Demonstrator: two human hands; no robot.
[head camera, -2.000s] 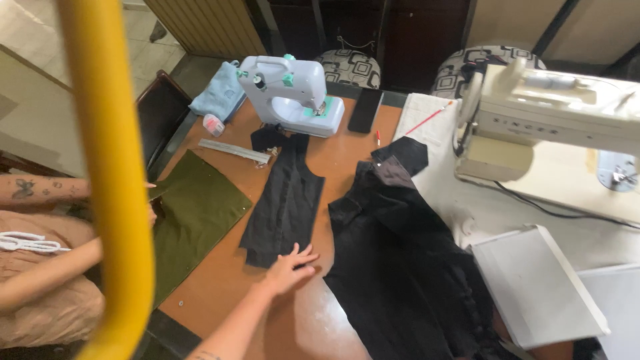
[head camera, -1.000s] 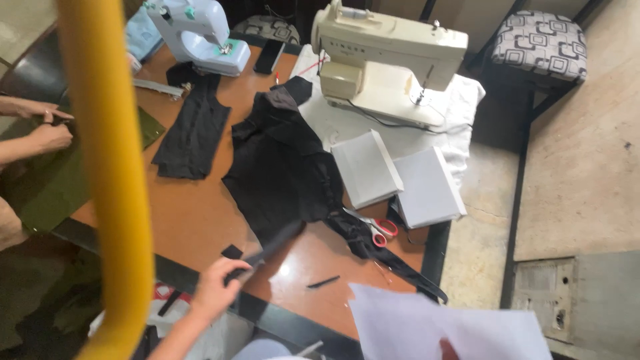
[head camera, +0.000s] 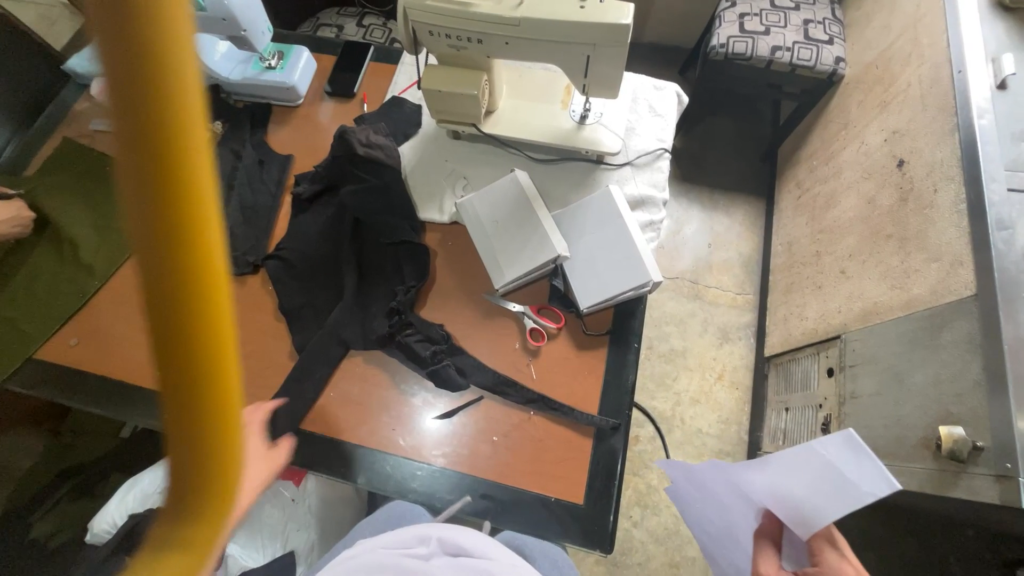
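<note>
My left hand (head camera: 264, 452), partly behind the yellow bar, has its thumb and fingers apart at the end of a black fabric strip (head camera: 316, 380) on the table's near edge; whether it grips the strip is unclear. That strip runs up to a black garment (head camera: 352, 240) spread on the brown table. At the lower right my right hand (head camera: 800, 548) holds white paper sheets (head camera: 768, 488), one folded or overlapping, beyond the table's edge. Red-handled scissors (head camera: 532, 318) lie right of the garment, and a small black scrap (head camera: 458, 407) lies below it. Another black fabric piece (head camera: 252, 184) lies to the left.
A cream sewing machine (head camera: 520, 72) stands on white cloth behind two white boxes (head camera: 514, 232). Farther left are a light blue sewing machine (head camera: 264, 72) and a phone (head camera: 349, 70). Another person's hand (head camera: 14, 218) touches green fabric (head camera: 56, 232). A yellow bar (head camera: 172, 264) blocks part of the view.
The view has swung right since the first frame. My left hand was by the smaller black piece and is now at the strip. The paper has changed shape and moved lower right since one second ago.
</note>
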